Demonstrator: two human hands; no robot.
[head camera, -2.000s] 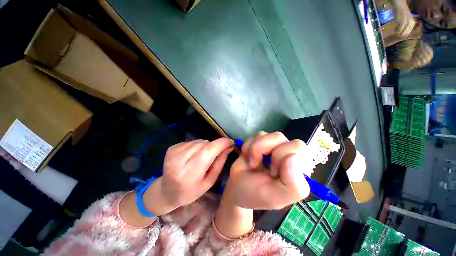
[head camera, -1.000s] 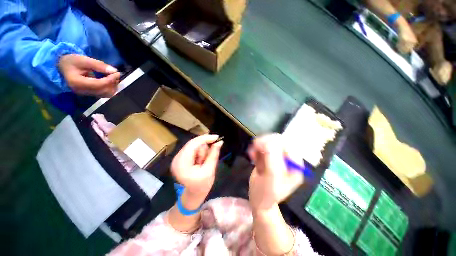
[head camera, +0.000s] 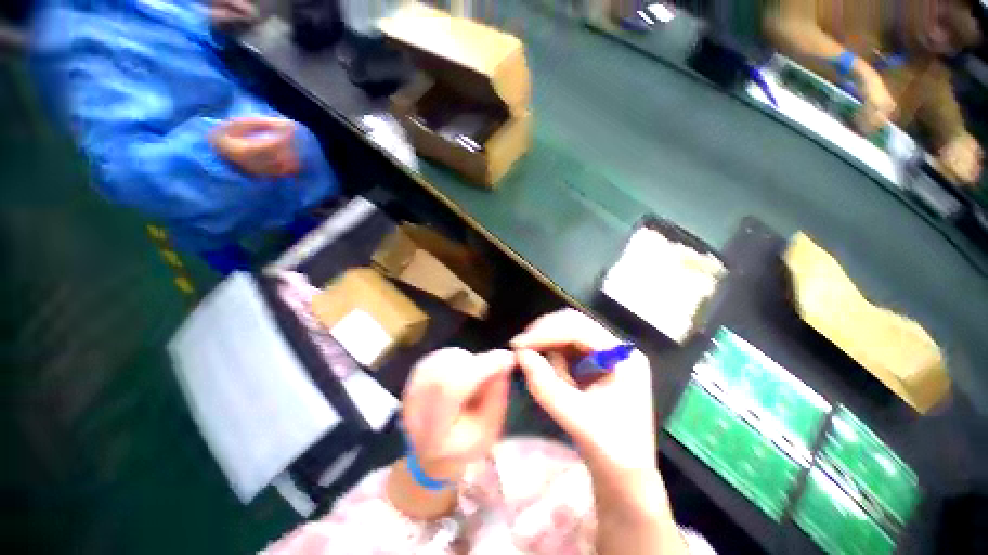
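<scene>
My left hand (head camera: 457, 410), with a blue strap at its wrist, has its fingertips together beside those of my right hand (head camera: 585, 390). A small dark bit shows where the fingertips meet, too blurred to make out. My right hand holds a blue marker (head camera: 602, 362) against the palm, its end sticking out between the fingers. A black bin with pale parts (head camera: 665, 280) lies beyond my right hand. Green circuit board panels (head camera: 751, 417) lie on the black mat to the right.
A yellow-brown cardboard tray (head camera: 861, 325) lies behind the boards. An open carton (head camera: 477, 103) stands on the green bench (head camera: 585, 119). Lower cartons (head camera: 374, 309) sit below the bench edge at left. A person in blue sleeves (head camera: 195, 141) is at left, and another person's hands (head camera: 872, 98) are across the bench.
My right hand has moved in to meet my left hand at the fingertips. The marker is now angled upward. The view has shifted, and the other person's hand at left has drawn back.
</scene>
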